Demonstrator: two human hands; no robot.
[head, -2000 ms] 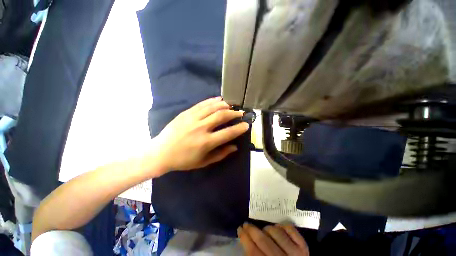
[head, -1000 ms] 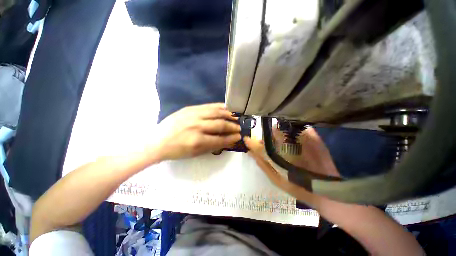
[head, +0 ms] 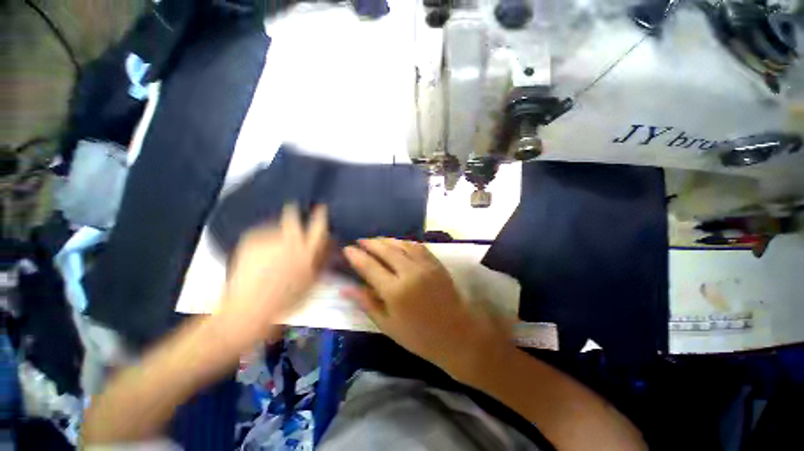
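A dark garment piece (head: 375,194) lies on the white bed, left of and up to the needle area (head: 441,176) of the sewing machine head (head: 599,97). Its left part is blurred. My left hand (head: 278,260), blurred, is on the piece's lower left part; whether its fingers grip cloth is not clear. My right hand (head: 410,291) rests with fingertips on the piece's lower edge, fingers slightly spread. A second stack of dark cut pieces (head: 591,247) lies on the bed right of the needle.
Long dark cut panels (head: 189,167) lie along the left table edge, with cloth bundles (head: 93,185) beyond. A thin reddish-dark tool (head: 736,233) is on the far right. A blue basket (head: 328,365) with scraps (head: 278,396) is below the front edge. A printed ruler scale (head: 710,323) runs along that edge.
The view has shifted, and the machine head now shows its lettered front. Both hands have moved left, away from the needle. The garment piece now lies turned sideways, left of the needle.
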